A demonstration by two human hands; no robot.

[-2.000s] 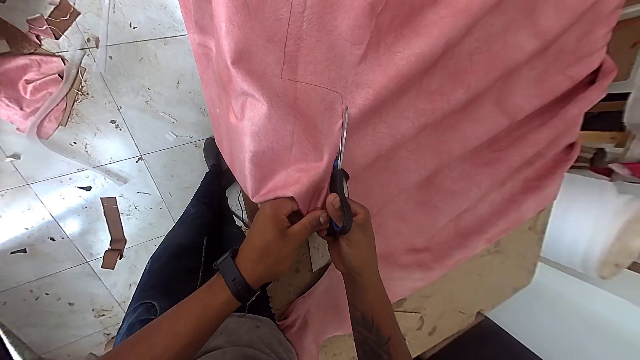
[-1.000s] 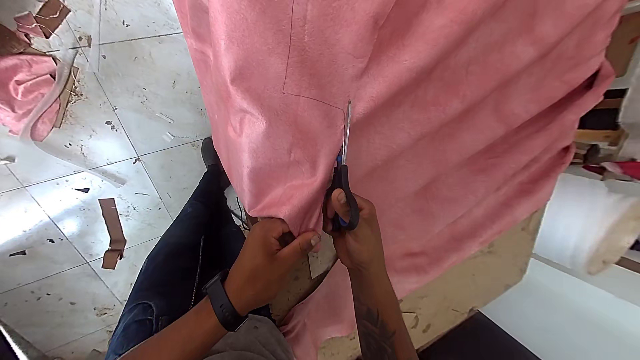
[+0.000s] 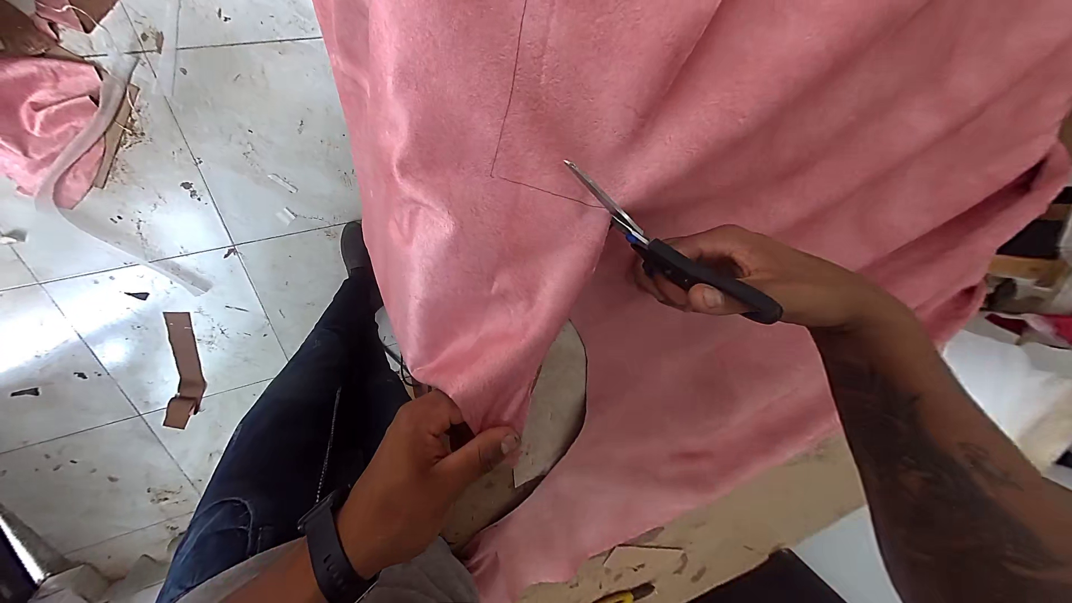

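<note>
Pink plush fabric [image 3: 469, 251] spreads over a worktable, with a thin dark line drawn on it that turns a corner at the upper middle. My left hand [image 3: 435, 452] pinches the near edge of the fabric between thumb and fingers. In my right hand [image 3: 712, 276] is a pair of scissors [image 3: 670, 260] with black handles. Its blades point up and left, and their tips lie over the fabric beside the drawn line. A cut opening runs from near the blades down toward my left hand, and a grey-beige surface [image 3: 557, 402] shows through it.
Beneath the fabric, the worktable's edge [image 3: 754, 511] shows at the lower right, with a yellow-and-black tool [image 3: 624, 596] at the bottom. On the tiled floor [image 3: 276, 109] at left lie a brown strip [image 3: 186, 368], a pale translucent strip [image 3: 84, 151] and pink fabric scraps [image 3: 50, 117].
My right hand and the scissors have moved right, away from my left hand, and the blades have swung from nearly upright to pointing up and left. The cut edges now stand farther apart.
</note>
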